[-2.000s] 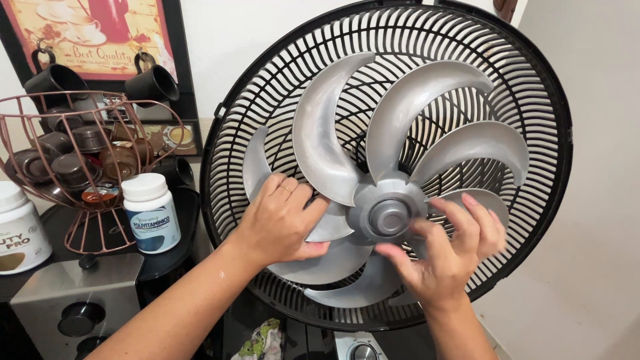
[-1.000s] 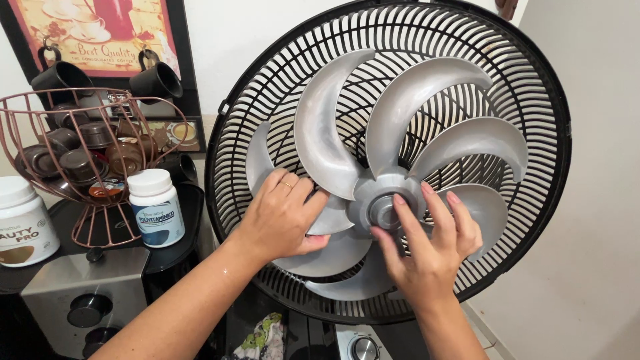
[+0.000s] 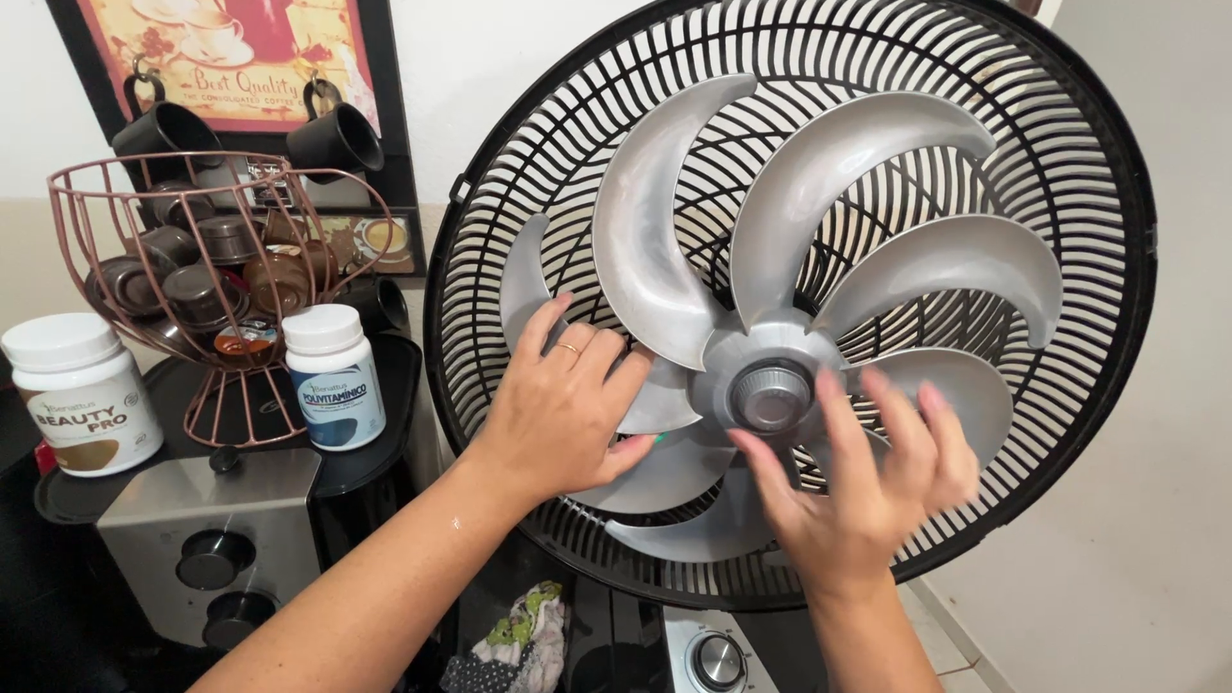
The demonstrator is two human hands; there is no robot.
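Note:
A grey multi-blade fan propeller (image 3: 664,231) sits in front of the black rear grille (image 3: 1107,250) of a fan. At its centre is a round ribbed knob (image 3: 773,397) on the hub. My left hand (image 3: 563,409) grips one of the blades on the left side, its thumb below and fingers over the blade. Around the knob, my right hand (image 3: 857,472) has its fingers spread, slightly blurred, with the thumb near the knob's lower edge; whether it touches the knob is unclear.
To the left stand a copper wire basket (image 3: 197,433) of coffee capsules, two white supplement jars (image 3: 87,395) (image 3: 334,385) and a steel appliance with black knobs (image 3: 212,539). Black cups (image 3: 337,140) hang before a framed picture. A patterned cloth (image 3: 515,645) and a silver dial (image 3: 719,661) are below the fan.
My right hand has moved from beside the hub onto the central knob, then its fingers have spread apart around it. My left hand stays on the blade.

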